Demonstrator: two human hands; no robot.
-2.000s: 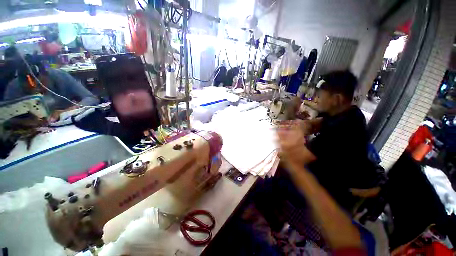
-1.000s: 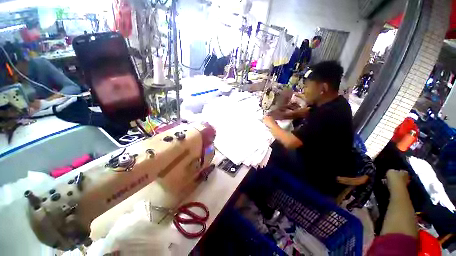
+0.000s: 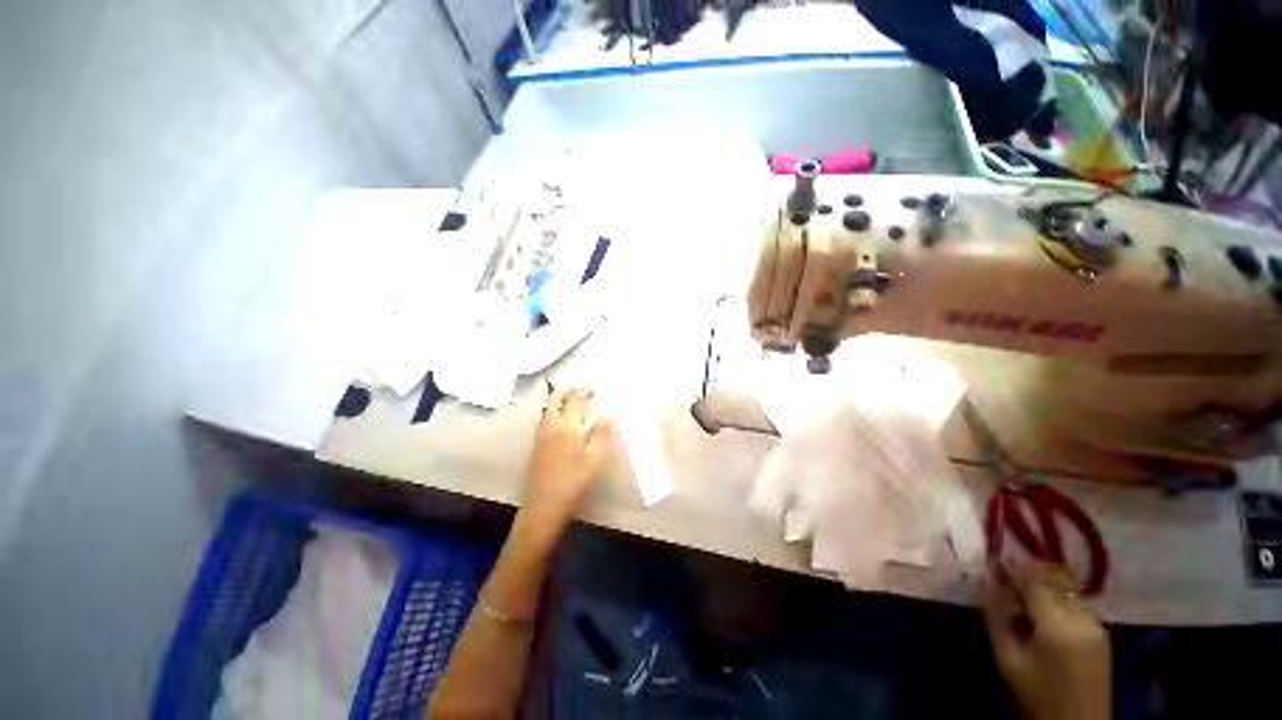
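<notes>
My left hand (image 3: 565, 447) is over the table edge, its fingers at the edge of the loose white pieces (image 3: 485, 338); whether it grips one is unclear. A narrow white strip (image 3: 647, 457) lies beside it. My right hand (image 3: 1047, 626) is at the red handles of the scissors (image 3: 1071, 532), at the table's front edge; its fingers touch the handles, but a closed grip cannot be made out. The scissors' blades point up and left beside a fanned pile of white strips (image 3: 879, 485) below the machine needle area.
The cream sewing machine (image 3: 1012, 303) spans the right. A blue basket (image 3: 422, 619) with white cloth stands below the table at left. Behind are a pale trough (image 3: 900, 99) with pink cylinders (image 3: 823, 163) and a green tray (image 3: 1090, 120). A black phone-like item (image 3: 1265, 535) lies far right.
The view has swung left and down onto the table. The right hand, outstretched at far right before, is now at the scissors. The left hand has come into view; the seated person is out of view.
</notes>
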